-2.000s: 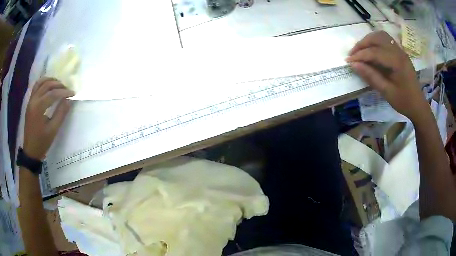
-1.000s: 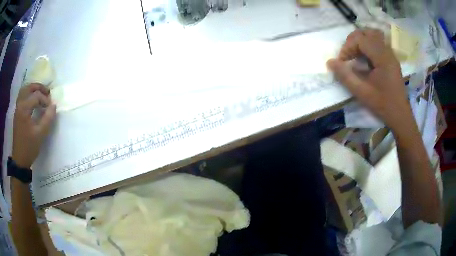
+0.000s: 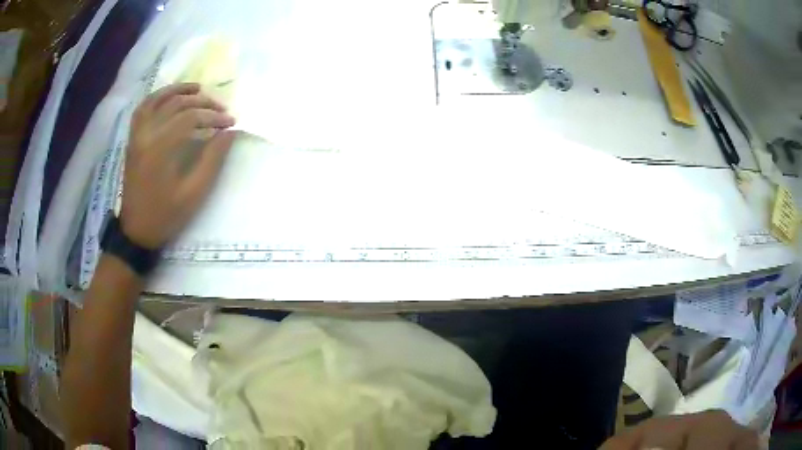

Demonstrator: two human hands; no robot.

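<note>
A long white strip (image 3: 651, 198) lies across the table, overexposed, its right end near the printed measuring scale (image 3: 396, 255). My left hand (image 3: 176, 167) is at its left end, thumb and fingertips together on the edge. A pale yellow piece (image 3: 211, 66) lies just beyond those fingers. My right hand (image 3: 690, 433) is low at the bottom right, cut off by the picture's edge; its fingertips are hidden. A crumpled cream garment piece (image 3: 352, 378) lies on my lap.
The needle plate (image 3: 479, 66) is at the back. A yellow-orange bar (image 3: 666, 75), black-handled scissors (image 3: 673, 22), dark snips (image 3: 717, 123) and a yellow note (image 3: 783, 214) lie at the right. Papers (image 3: 717, 312) hang below the table's right front edge (image 3: 422, 304).
My right hand has left the strip and moved down to the picture's bottom edge. My left hand stays at the strip's left end. The view has turned, showing more of the machine area.
</note>
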